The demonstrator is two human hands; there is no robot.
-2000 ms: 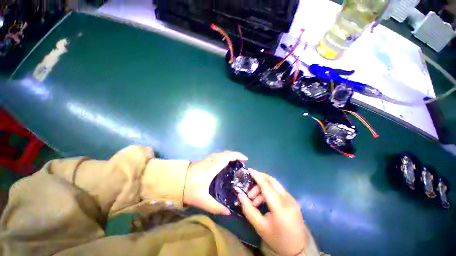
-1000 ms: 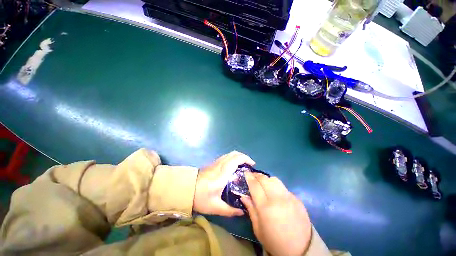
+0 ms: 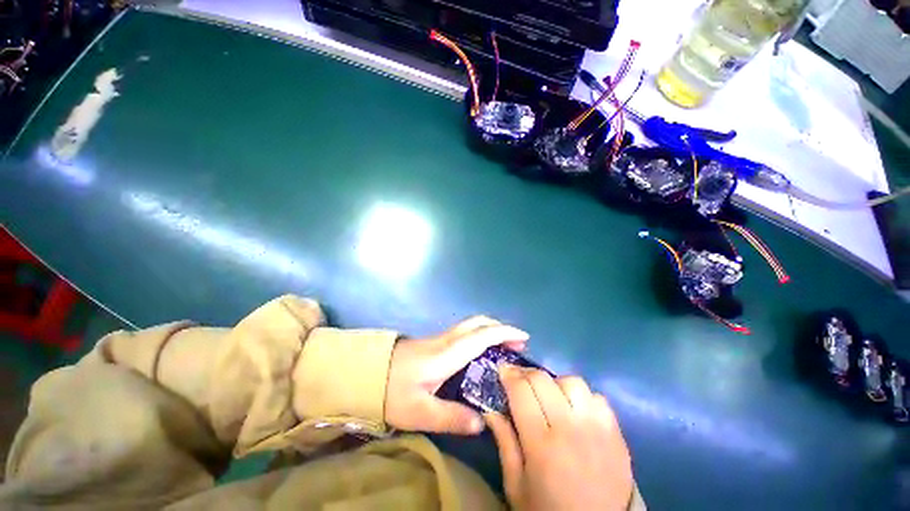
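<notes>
My left hand [image 3: 436,377] is closed around a round black unit [image 3: 486,382] with a shiny inside, held just above the green mat near the bench's front edge. My right hand [image 3: 561,429] is on the unit's right side, its fingers bent over the unit and touching its shiny inside. The right fingers hide part of the unit. I cannot tell whether they pinch a small part. No loose wires show on the held unit.
Waiting units [image 3: 505,122] with coloured wires stand at the back by the white sheet [image 3: 833,150]. One wired unit [image 3: 710,273] sits nearer. A row of units [image 3: 836,349] lies right. Behind are black trays [image 3: 459,25], a blue tool [image 3: 698,145] and a bottle [image 3: 723,50].
The unit has turned and tilted in my left hand. My right fingers have moved from spread at its side to bent over its inside. The camera view has shifted slightly.
</notes>
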